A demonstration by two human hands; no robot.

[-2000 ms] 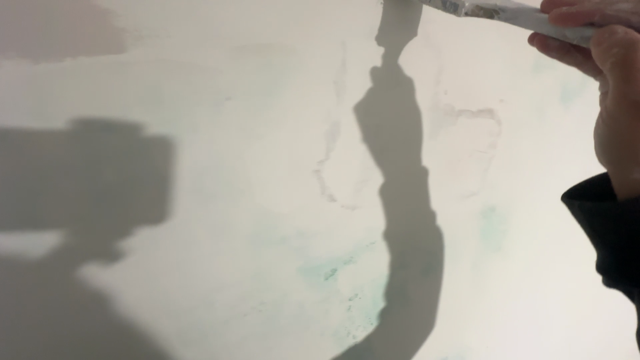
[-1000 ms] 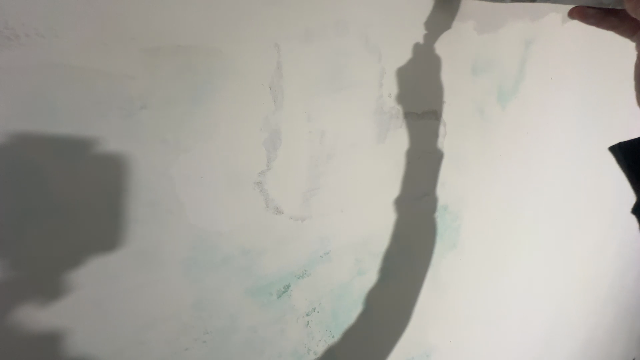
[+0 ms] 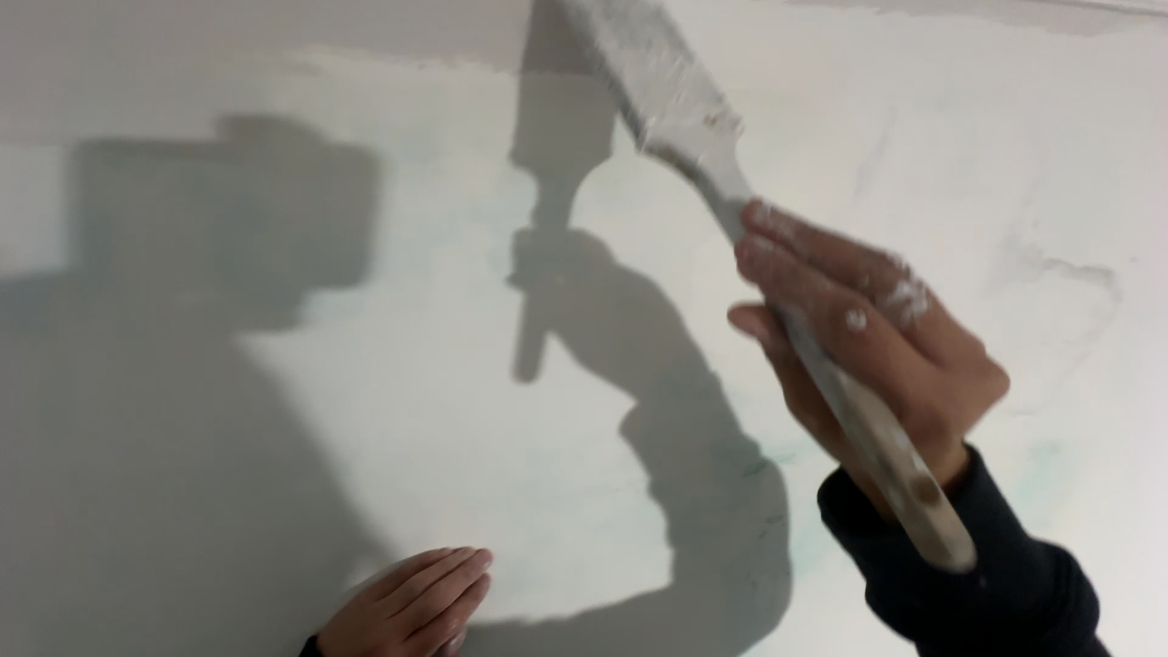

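Observation:
My right hand (image 3: 867, 347) grips the pale handle of a wide, flat hand tool (image 3: 675, 100), a brush or a scraper; which one I cannot tell. White paint or filler cakes its broad head, which points up and left and runs out of view at the top edge. White smears mark my fingers and knuckles. My left hand (image 3: 411, 602) shows at the bottom edge, its fingers laid together and pointing up and right, near a pale wall (image 3: 438, 411); whether it touches the wall or holds anything is hidden.
The wall has faint green stains, thin grey marks at the right and a greyer, damp-looking band (image 3: 365, 32) along the top. Shadows of my head, arm and the tool fall across it. A pale edge line (image 3: 1104, 7) crosses the top right corner.
My right hand and the tool, mostly beyond the top right edge a second ago, are now well in view, with the handle pointing down and right. My left hand has come into view.

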